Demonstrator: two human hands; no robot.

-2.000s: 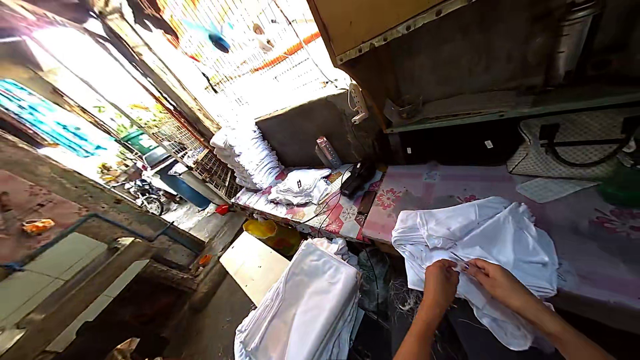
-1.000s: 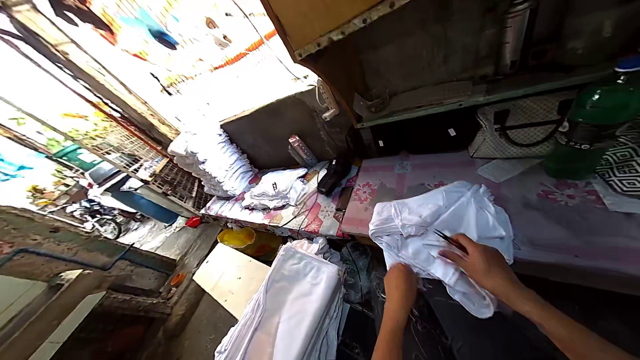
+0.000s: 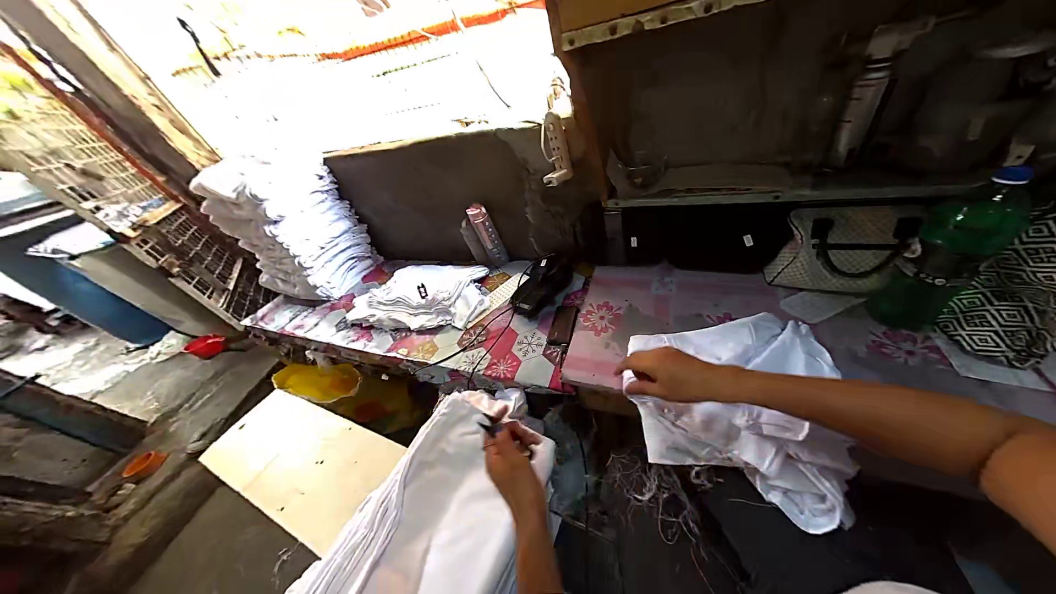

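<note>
My left hand (image 3: 510, 450) is over the stack of folded white cloth (image 3: 450, 503) at the lower middle, its fingers closed on a small dark tool, apparently thread snips (image 3: 490, 426), with the tip pointing up and left. To the right, my right hand (image 3: 672, 375) grips the upper left edge of a crumpled white garment (image 3: 742, 421). This garment lies on the pink flowered table cover and hangs over the front edge. Part of it is hidden under my right forearm.
Behind lie a flat pile of white cloth (image 3: 417, 297), a tall white stack (image 3: 289, 223), a black device (image 3: 540, 285) with a cable, and a phone (image 3: 563, 325). A green bottle (image 3: 936, 264) and a handbag (image 3: 850, 247) stand right. A pale board (image 3: 301, 470) and yellow container (image 3: 318, 382) are lower left.
My hands have moved apart: the left from the garment to the folded stack, the right to the garment's upper left edge. The dark tool, in my right hand one second ago, is now in my left.
</note>
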